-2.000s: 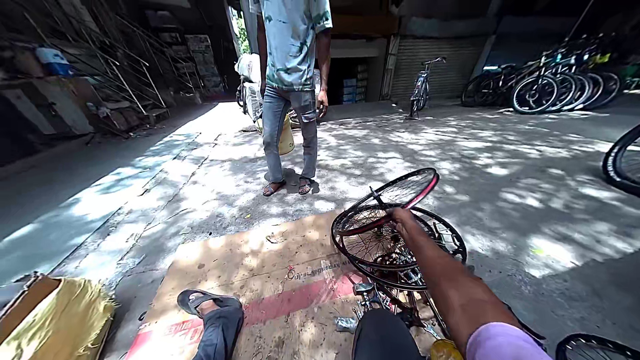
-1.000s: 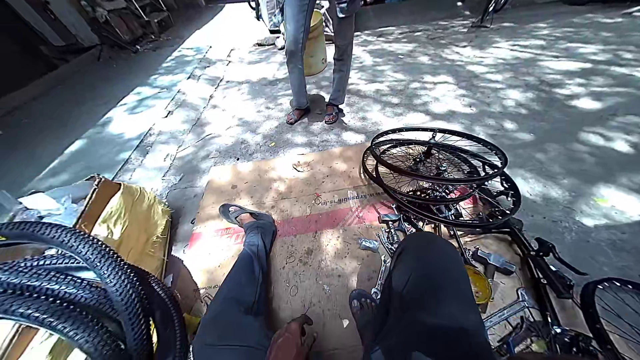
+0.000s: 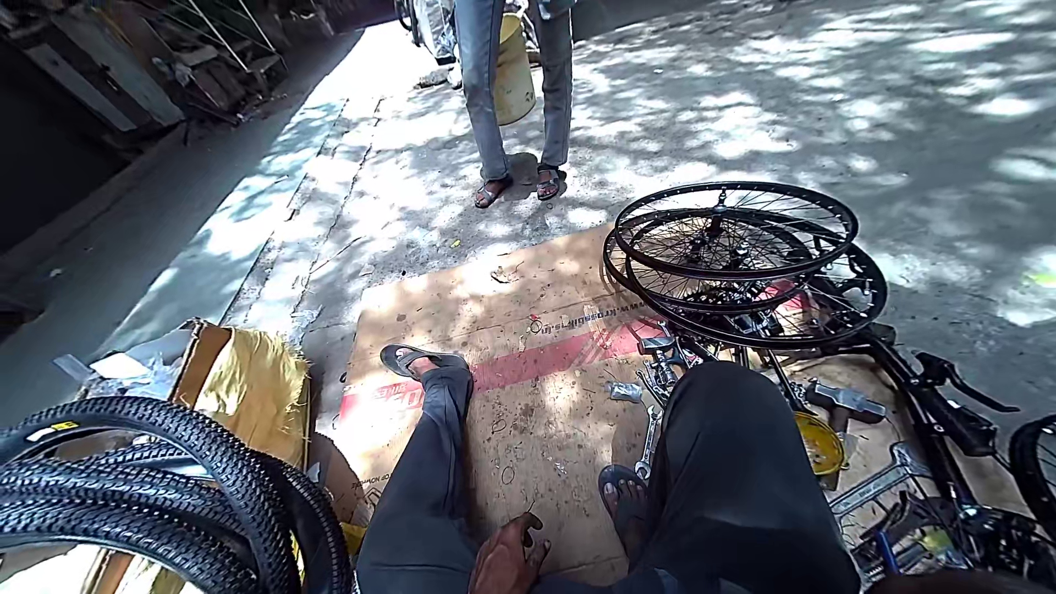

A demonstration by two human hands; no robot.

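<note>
My left hand (image 3: 507,557) is beside my left thigh, low in the middle; its fingers are loosely curled and apart, with nothing seen in them. A dark brown shape at the lower right edge seems to be part of my right hand or arm (image 3: 940,582); its fingers are hidden. Spoked bicycle wheels (image 3: 737,274) lie stacked beyond my right knee, touched by neither hand. Under my feet is a cardboard sheet (image 3: 544,437). Open-ended wrenches (image 3: 650,441) lie beside my right foot. A hammer (image 3: 846,400) and a yellow round container (image 3: 819,443) are right of my right knee.
Black bicycle tyres (image 3: 148,487) are piled at the lower left beside a carton (image 3: 202,363) with yellow sacking (image 3: 256,396). Bicycle parts with a brake lever (image 3: 961,384) lie at right. A person (image 3: 557,91) in jeans and sandals stands ahead, a yellow bucket (image 3: 513,78) behind.
Two seconds ago my right hand held a wheel over the stack; the wheel is now let go and lies on top. My left hand came into view low down. The view has tilted downward.
</note>
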